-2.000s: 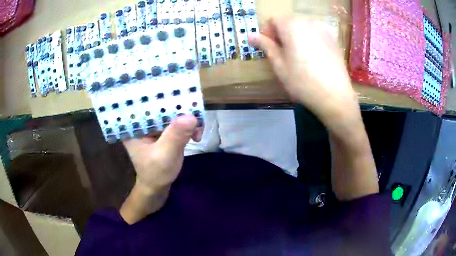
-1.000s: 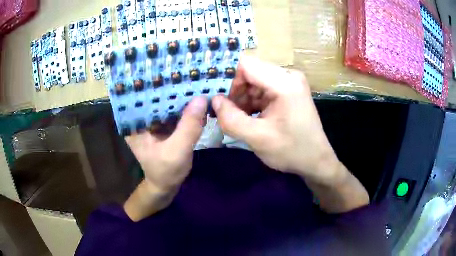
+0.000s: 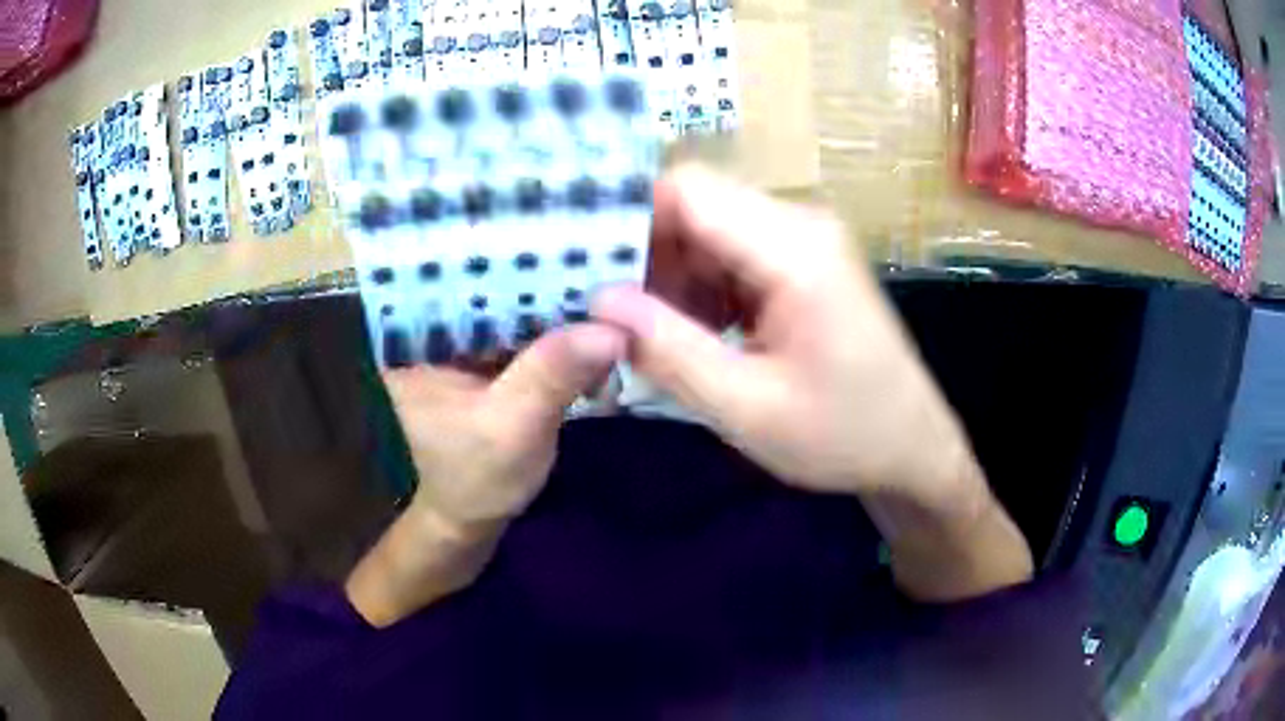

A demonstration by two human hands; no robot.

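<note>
A white PCB panel (image 3: 493,233) with rows of dark round parts is held up above the bench's front edge, slightly blurred. My left hand (image 3: 493,437) grips its lower edge, thumb on the front near the lower right corner. My right hand (image 3: 789,352) is at the panel's right side, thumb and fingers pinching at the lower right corner beside my left thumb. Whether a strip is apart from the panel there cannot be told. Single narrow boards (image 3: 268,148) lie in rows on the cardboard sheet (image 3: 779,127) behind the panel.
Pink bubble wrap (image 3: 1099,113) around stacked panels (image 3: 1216,169) lies at the right. More pink wrap (image 3: 42,42) is at the far left. An open carton (image 3: 141,465) is below left. A dark cabinet with a green button (image 3: 1132,524) is at the right.
My right hand came from over the bench to the panel's right edge and stays there. The panel moved right, and now shows fewer columns than a second ago.
</note>
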